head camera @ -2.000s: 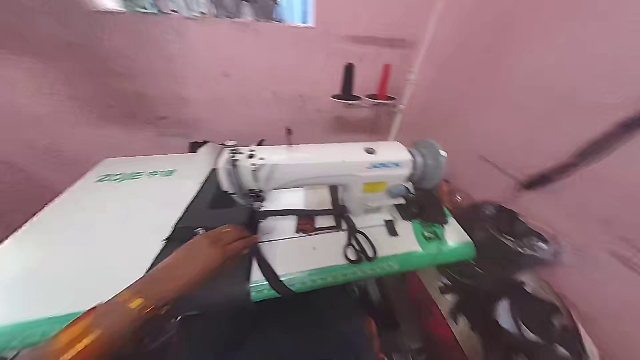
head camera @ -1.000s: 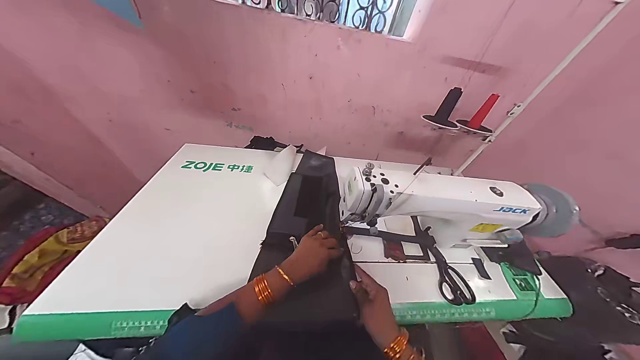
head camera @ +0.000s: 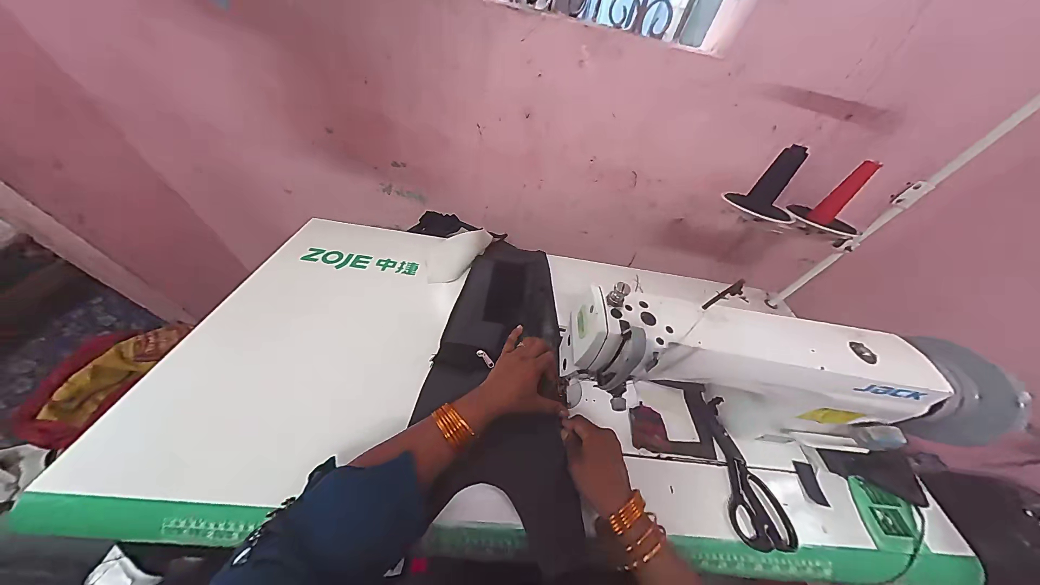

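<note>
A dark fabric piece [head camera: 496, 439] with a zipper pull [head camera: 485, 358] lies across the white sewing table [head camera: 325, 341], passing left of the head of a white Jack sewing machine [head camera: 780, 357]. My left hand [head camera: 524, 378] presses on the fabric beside the needle area, fingers spread, thumb toward the machine. Just below it, my right hand [head camera: 597, 463] pinches the fabric's right edge between thumb and fingers. The needle and presser foot are mostly hidden behind the machine head and my fingers.
Black-handled scissors [head camera: 756, 504] and a dark strip [head camera: 699, 422] lie right of the needle area. Black [head camera: 780, 183] and red [head camera: 847, 193] thread cones stand by the pink wall. Red and yellow cloth [head camera: 106, 382] is left of the table. A green switch box [head camera: 886, 512] sits at the right edge.
My right hand, not visible two seconds ago, is at the fabric's edge. My left hand has shifted up onto the fabric near the machine head. The view has swung and moved closer.
</note>
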